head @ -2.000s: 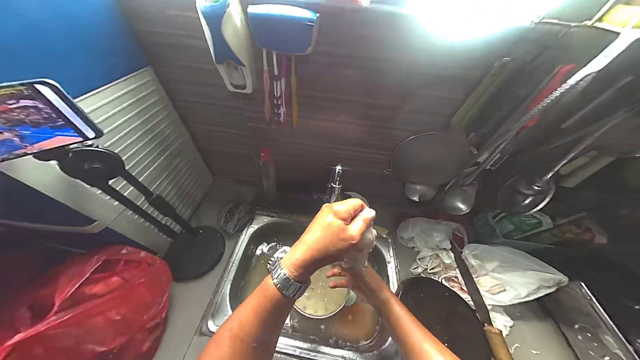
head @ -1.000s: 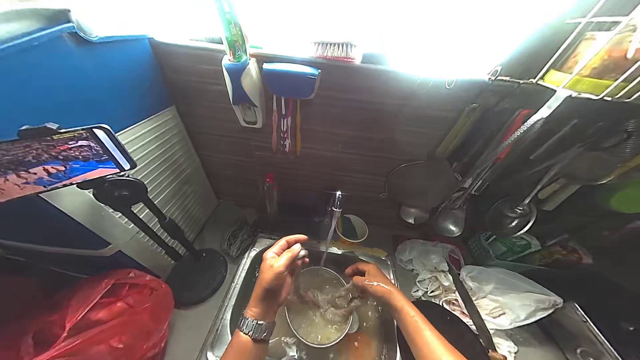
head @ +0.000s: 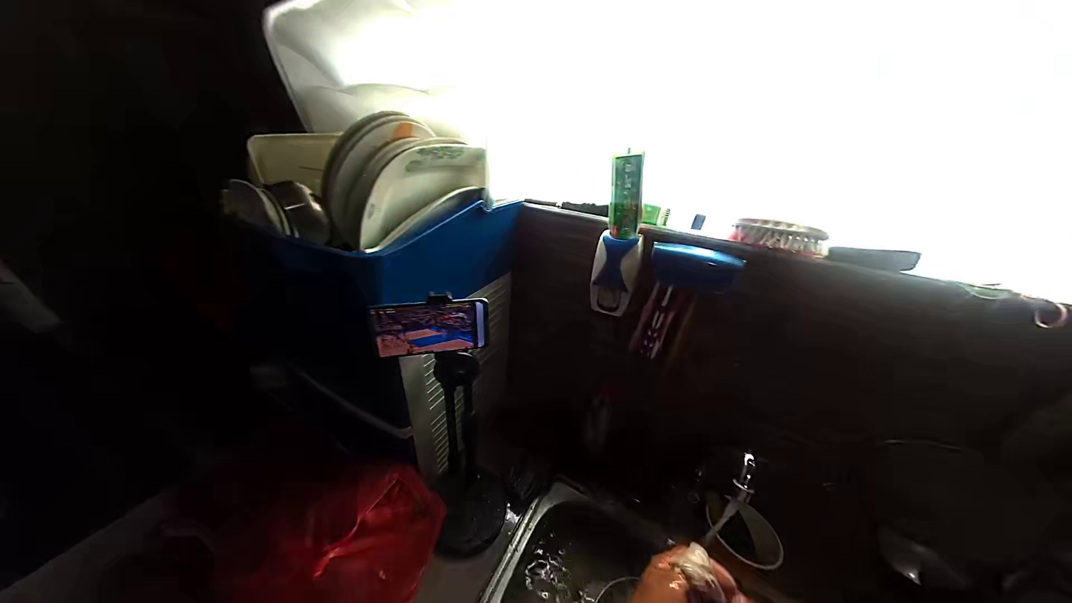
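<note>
At the bottom edge, my left hand (head: 670,576), as it appears, is under the thin stream of water from the metal faucet (head: 745,473). Something whitish and wet, either held stuff or running water, shows on its fingers; the frame cuts off the rest. My right hand cannot be made out. The rim of a round metal bowl (head: 618,586) shows just left of the hand, inside the stainless steel sink (head: 523,536), which holds rippling water. Behind the hand, next to the faucet, is a white-rimmed cup or tub (head: 766,536).
A phone (head: 431,327) on a black stand (head: 471,511) plays video left of the sink, near a red plastic bag (head: 335,536). Plates (head: 427,193) stand in a blue rack (head: 435,251). A scrub brush (head: 780,236) lies on the ledge; a toothbrush holder (head: 699,266) hangs below.
The view has swung up and to the left. A second ago both hands were apart at the bowl; now one shows under the faucet's stream at the bottom edge.
</note>
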